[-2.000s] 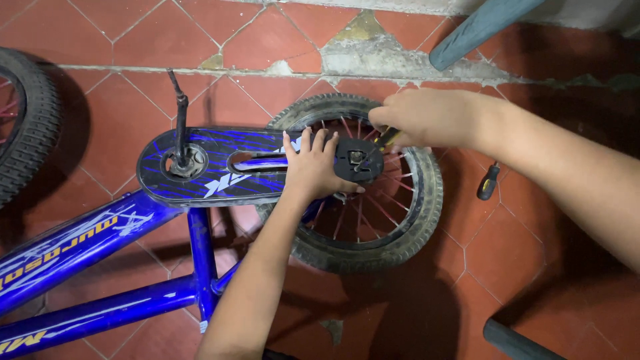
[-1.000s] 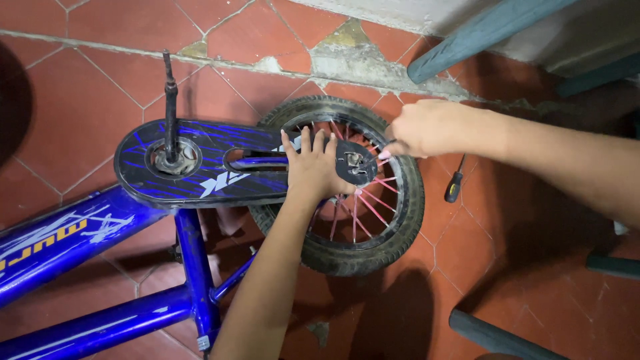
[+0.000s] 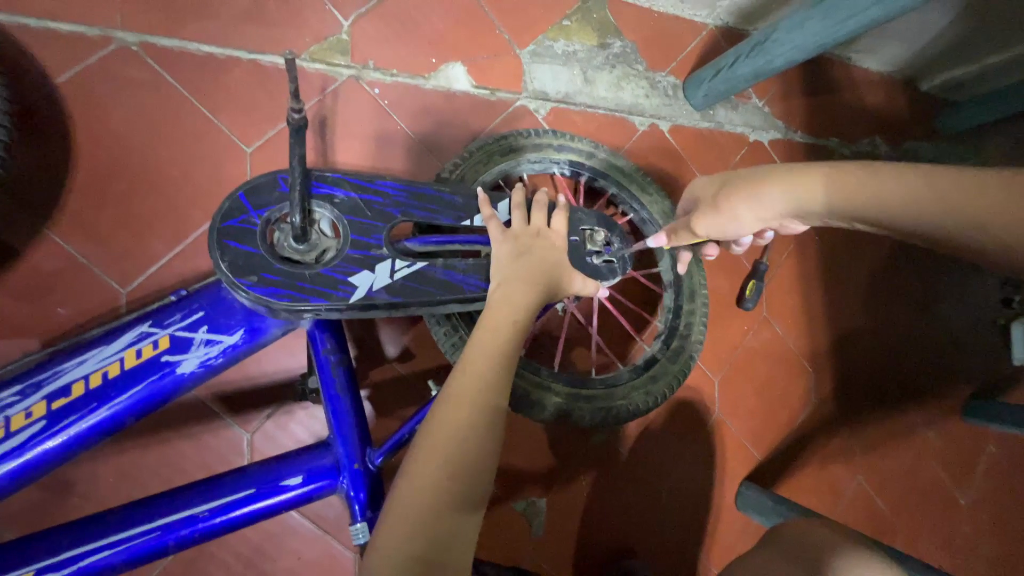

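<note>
A blue bicycle frame (image 3: 152, 384) lies on its side, its black-and-blue chain guard (image 3: 376, 276) facing up over the spoked rear wheel (image 3: 592, 400). My left hand (image 3: 532, 252) is spread flat on the guard near its narrow end, palm down, holding nothing. From the right, my right hand (image 3: 716, 216) grips a screwdriver, mostly hidden in the fingers. Its shaft (image 3: 636, 247) points at the opening around the wheel axle (image 3: 596, 238); whether the tip touches a part there cannot be told. A crank arm (image 3: 298, 160) sticks up from the guard's wide end.
Another screwdriver (image 3: 752, 284) with a black handle lies on the red floor tiles (image 3: 184, 104), just below my right hand. Greenish legs of furniture (image 3: 784, 52) stand at upper right, with a dark tube (image 3: 800, 512) at lower right. Part of another tire (image 3: 4, 120) shows at the left edge.
My left hand stays spread on the chain guard. My right hand has shifted from above the guard's narrow end to its right side, the screwdriver now lying lower and flatter.
</note>
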